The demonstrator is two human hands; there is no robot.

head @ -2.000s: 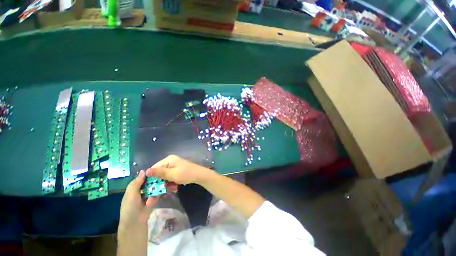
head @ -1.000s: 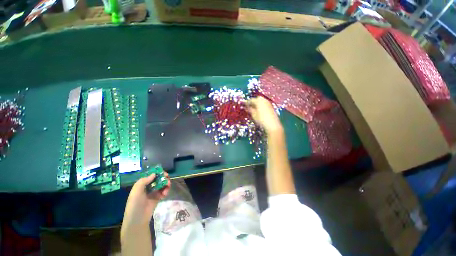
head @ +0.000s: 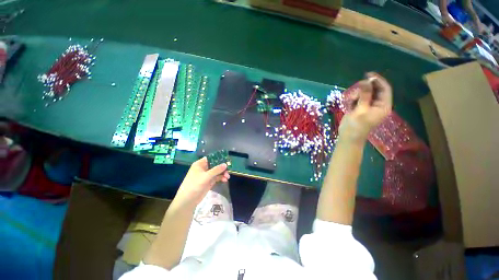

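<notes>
My left hand [head: 207, 176] holds a small green circuit board [head: 218, 158] at the table's front edge, below the black sheet. My right hand [head: 370, 103] is raised over the bubble wrap, right of the cable pile; its fingers are curled, and whether they hold a cable is too blurred to tell. A large pile of red cables with white tips [head: 301, 123] lies right of the black sheet [head: 236, 131]. Small boards with red wires [head: 266, 101] lie on the sheet's upper right. Fanned green board strips [head: 189, 112] with pale grey strips [head: 163, 101] lie left of the sheet.
A smaller red cable pile [head: 68, 72] lies far left. Red bubble wrap [head: 404, 158] hangs over the table's right front edge beside a brown carton [head: 465, 147]. A wooden ledge [head: 383, 34] runs behind the table. Another person's arms show at top right.
The view has turned, so the table sits further right. My right hand went from the board to the cable pile, then up over the bubble wrap. My left hand keeps the board.
</notes>
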